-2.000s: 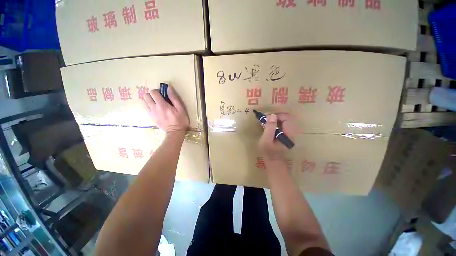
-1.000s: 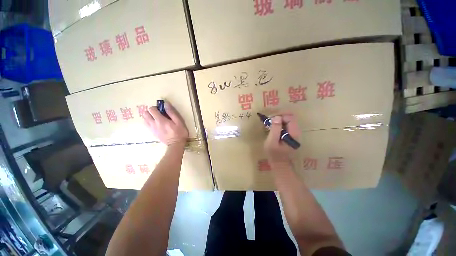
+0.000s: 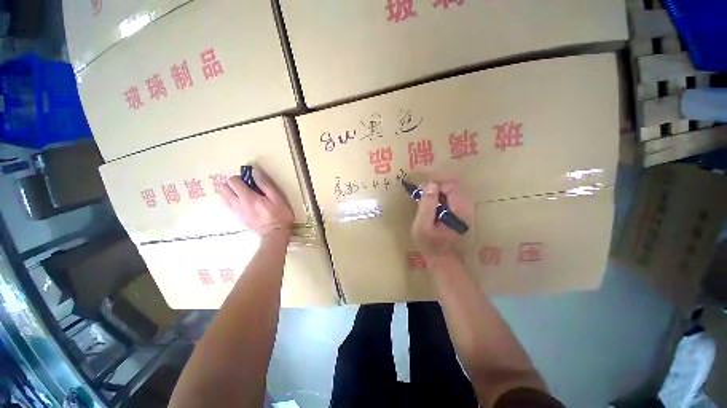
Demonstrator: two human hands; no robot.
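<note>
My right hand [image 3: 438, 219] grips a black marker pen [image 3: 451, 218] with pale bands. Its tip touches the top of a tan carton [image 3: 550, 231] with red print. Black handwriting [image 3: 371, 130] reading "8W" and characters stands near the carton's upper left, with a smaller second line [image 3: 359, 188] ending at the pen tip. My left hand [image 3: 259, 199] rests on the neighbouring carton [image 3: 187, 275] to the left and holds the black marker cap [image 3: 249, 177] between its fingers. Clear packing tape [image 3: 550, 190] runs along the carton seam.
More tan cartons [image 3: 175, 48] with red print adjoin at the back. Wooden pallet slats [image 3: 670, 103] and a blue crate [image 3: 709, 32] are at the right. Another blue crate [image 3: 40, 100] is at the far left. Shelving with boxes stands at the lower left. Grey floor [image 3: 558, 343] shows below.
The view has shifted and turned a little, so the cartons appear tilted. The second line of handwriting has grown to the right. Both hands keep their hold on pen and cap.
</note>
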